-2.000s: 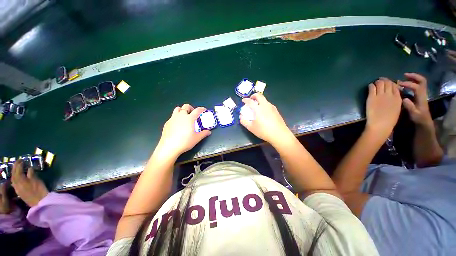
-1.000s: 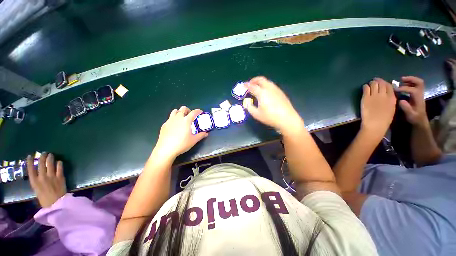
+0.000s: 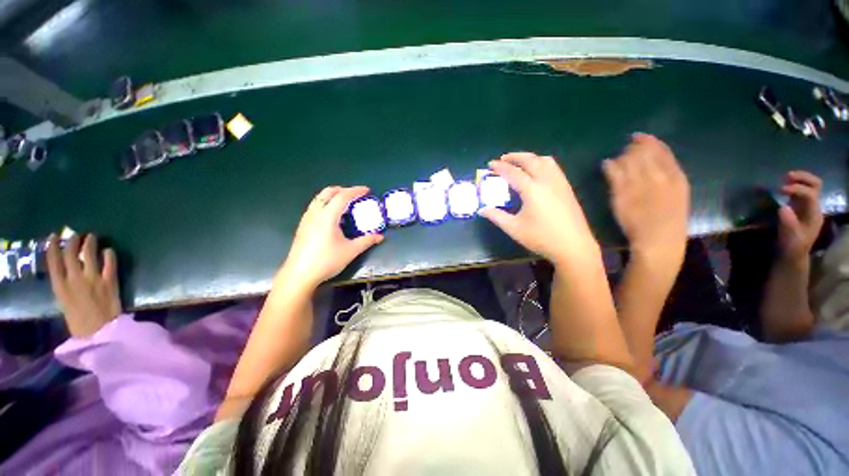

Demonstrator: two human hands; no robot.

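A row of several lit smartwatch units lies on the green bench in front of me, their faces glowing white. My left hand grips the left end of the row, thumb and fingers around the end watch. My right hand grips the lit watch at the right end. The watches between my hands stand side by side. Small white batteries stick out behind the row. The glare hides screen details.
Unlit watches lie in a row at left with a yellow-edged battery. A dark watch is at the pale divider strip. A neighbour's hand in a lilac sleeve is at left; another person's hand reaches in at right.
The watch that lay apart behind the row is now at its right end, with my right hand on it. The neighbour's hand at right has moved left, nearer mine. The view has shifted slightly.
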